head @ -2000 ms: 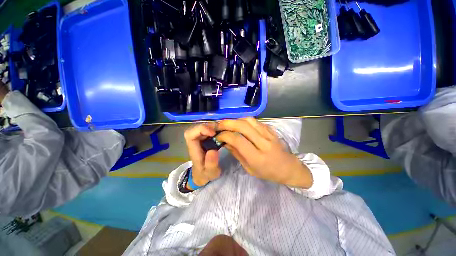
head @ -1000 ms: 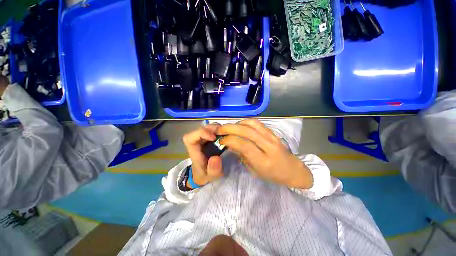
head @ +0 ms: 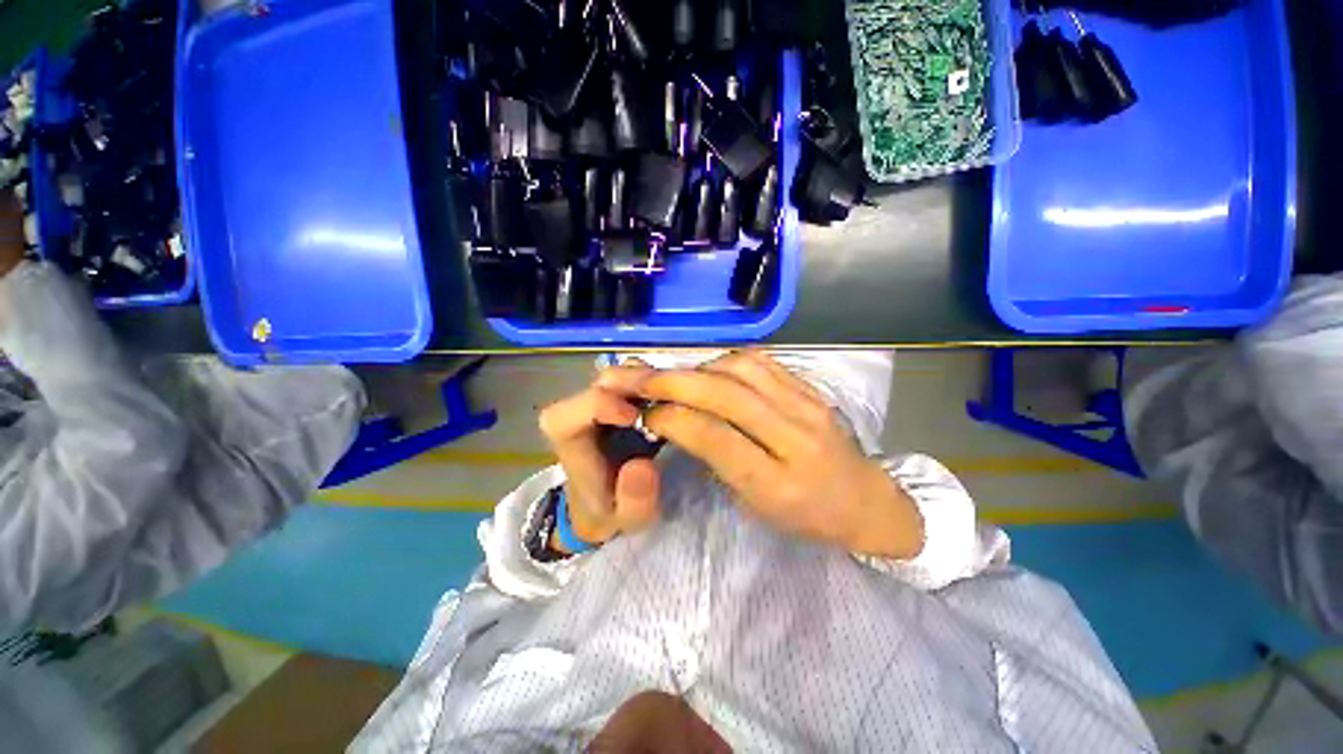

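My left hand (head: 601,460) holds a small black housing (head: 626,442) above my lap, just below the bench edge. My right hand (head: 773,449) reaches over it from the right, and its fingertips touch the housing's opening. A small pale and green spot shows at the opening; it is too small and covered to tell whether it is a circuit board. Whether the right fingers grip anything separate is hidden. The parts tray (head: 685,321), crowded with black units, lies on the bench straight ahead.
A clear box of green boards (head: 921,111) stands right of the parts tray. Farther right, a blue tray (head: 1141,243) holds several black units at its far end. Another blue tray (head: 309,192) lies left. Grey sleeves of people (head: 103,471) show on both sides.
Both hands stay in place around the housing while the right fingers shift slightly over its opening. The pale spot is more covered than one second ago. The trays appear slightly farther right.
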